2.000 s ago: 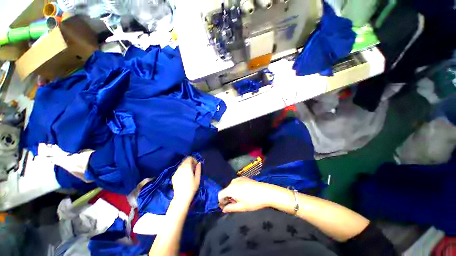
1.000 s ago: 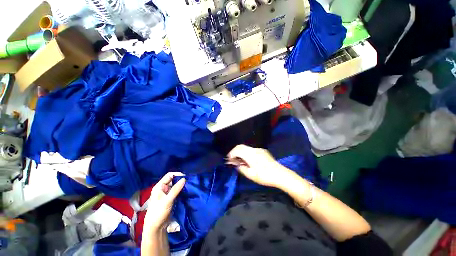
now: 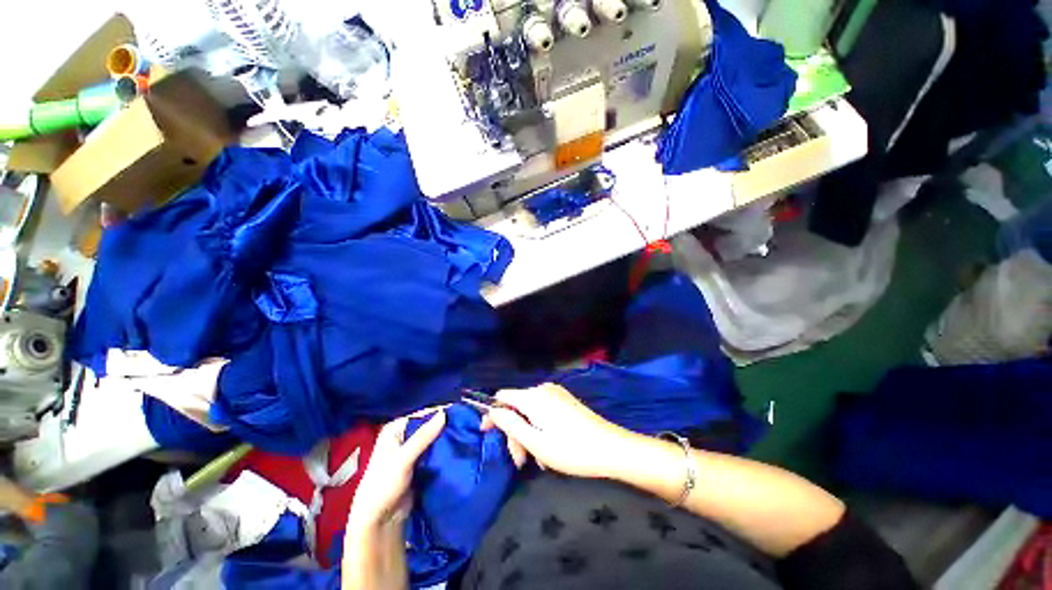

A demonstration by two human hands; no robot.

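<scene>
A shiny royal blue satin garment (image 3: 461, 470) lies on my lap and rises between my hands. My left hand (image 3: 390, 467) pinches its upper edge between thumb and fingers. My right hand (image 3: 551, 429) holds a small thin dark tool (image 3: 479, 399), probably snips, with its tip at the blue edge near my left fingertips. Most of the tool is hidden in my fingers. More blue cloth spreads behind my right hand.
A large blue garment pile (image 3: 358, 259) covers the table's left part. An overlock machine (image 3: 461, 156) stands behind the white table edge (image 3: 577, 263). Offcuts (image 3: 219, 516) and red cloth (image 3: 277, 470) lie at lower left. A cardboard box (image 3: 127, 150) is at upper left.
My right hand has moved down and left, close to my left hand, and the dark tool now shows at the cloth edge. Earlier the hands were farther apart.
</scene>
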